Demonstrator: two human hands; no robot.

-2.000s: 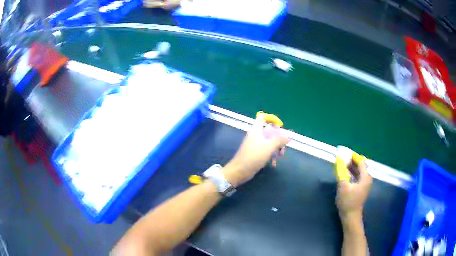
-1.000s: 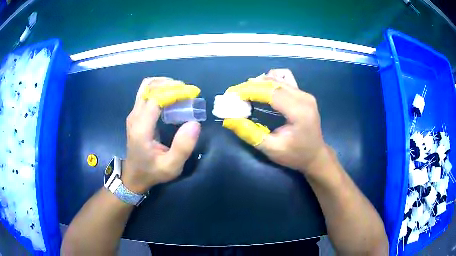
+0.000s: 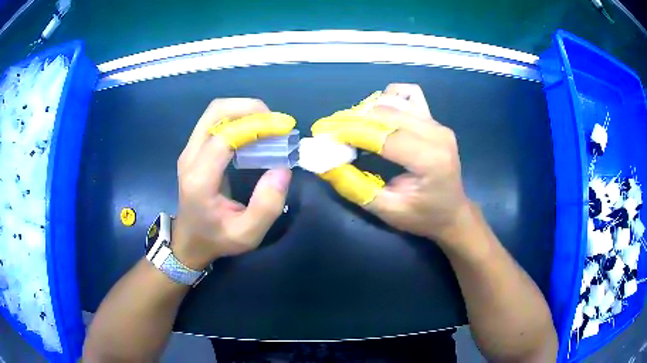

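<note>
My left hand (image 3: pixel 238 177), with a yellow finger cot on the index finger and a bare thumb, holds a clear open-ended housing (image 3: pixel 262 153) at the middle of the bench. My right hand (image 3: pixel 397 156), with yellow cots on finger and thumb, grips a white-bodied unit (image 3: pixel 321 154). The unit's left end is at the housing's open right end, touching or nearly touching it. Whether it has entered the housing cannot be told. The unit's right end and leads are largely hidden by my right fingers.
A blue bin (image 3: pixel 64 205) of whitish translucent pieces stands at left. Another blue bin (image 3: pixel 562 205) with white-and-black units stands at right. A loose yellow finger cot (image 3: pixel 128 216) lies on the black bench (image 3: pixel 340 283). Beyond the pale rail (image 3: pixel 319 53) is a green belt (image 3: pixel 298 15) carrying small assemblies.
Since one second ago, the housing and the white unit have come together, closing the gap between them. Earlier, the view was turned and my hands were apart near the rail.
</note>
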